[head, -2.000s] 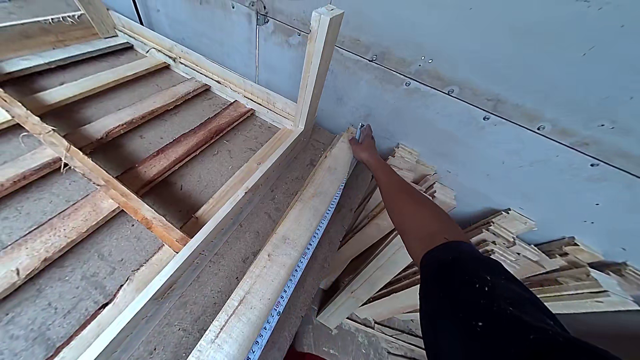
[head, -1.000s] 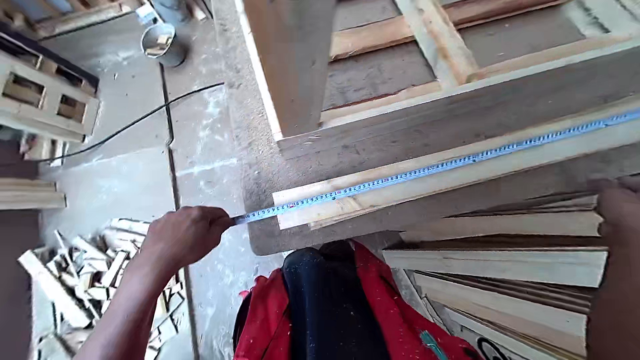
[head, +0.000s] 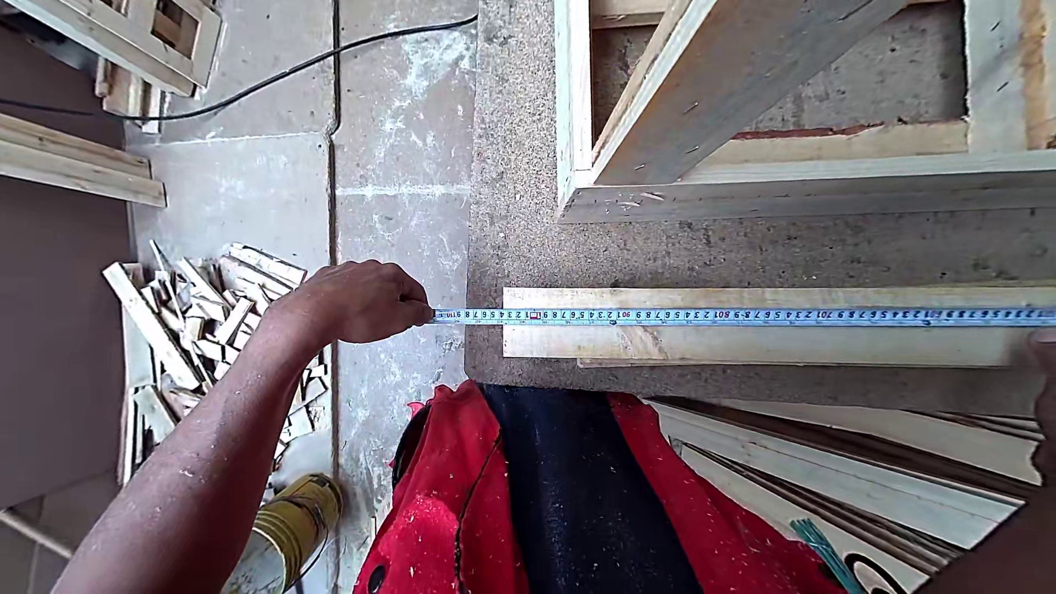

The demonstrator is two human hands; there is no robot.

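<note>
A tape measure's blade (head: 577, 317) runs stretched along the top face of a pale wooden board (head: 561, 342), which lies on a worn flat work surface. Beyond the board's left end, my left hand (head: 367, 304) pinches the end of the blade between thumb and fingers. My right hand (head: 1046, 355) shows only in part at the right edge, blurred, close to the board and the tape; what its fingers hold cannot be made out. A second board peeks out under the near edge of the first.
A nailed wooden frame (head: 784, 198) with an upright post stands on the surface (head: 511, 247). Long boards (head: 825, 462) lie near right. Scrap wood (head: 223, 305) and a yellow bucket (head: 293, 528) are on the floor at left, and a black cable (head: 272, 78) crosses it.
The view has swung from the board's far end to its left end. One second ago the board and tape lay slanted in view; now they run level, with my left hand still on the tape's end.
</note>
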